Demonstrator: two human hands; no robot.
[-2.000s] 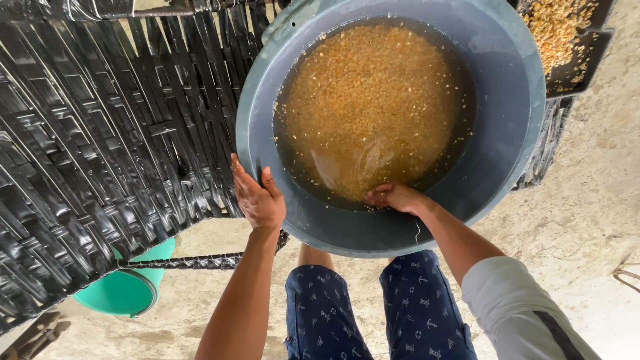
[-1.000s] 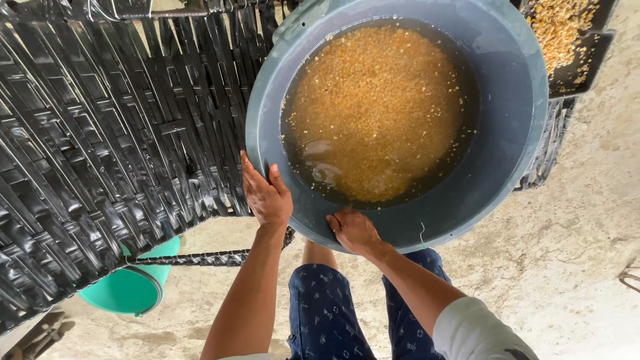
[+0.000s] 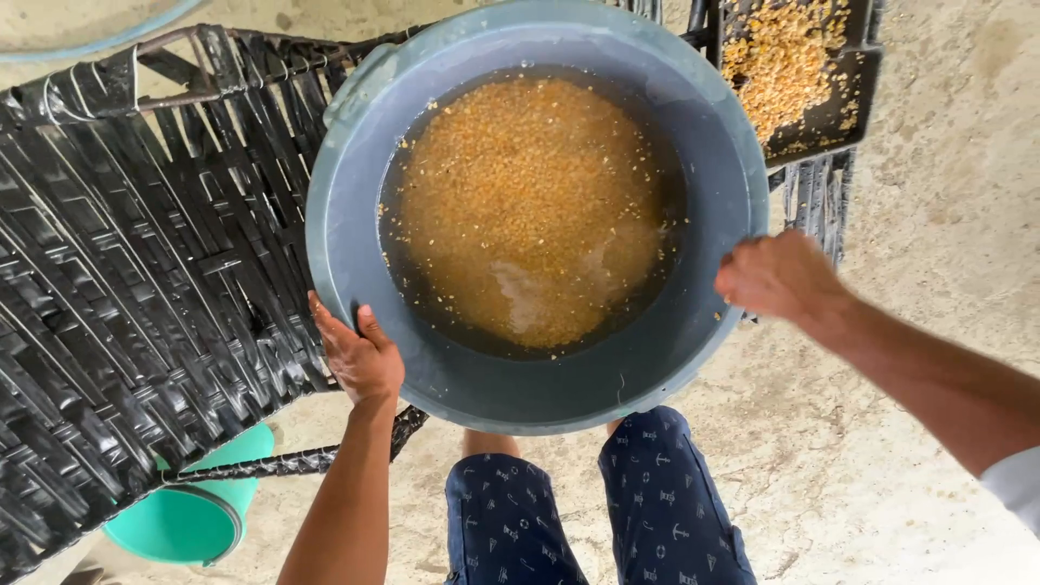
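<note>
A large grey plastic tub (image 3: 552, 398) holds cloudy water with yellow-orange kernels, which look like corn, heaped beneath it (image 3: 536, 187). My left hand (image 3: 360, 353) rests against the tub's lower left rim, thumb over the edge and fingers along the outside. At the right rim is my right hand (image 3: 776, 275), fingers curled and slightly blurred; whether it grips the rim cannot be told. A few loose kernels stick to the inner wall near it.
A bench woven from black strips (image 3: 162, 268) spans the left. A dark tray (image 3: 861, 97) with split kernels stands at the upper right. A green bucket (image 3: 179, 524) lies below the bench on the concrete floor (image 3: 934, 268).
My right hand was in the water inside the tub, then at its lower rim, and is now at the right rim. My left hand has stayed on the left rim.
</note>
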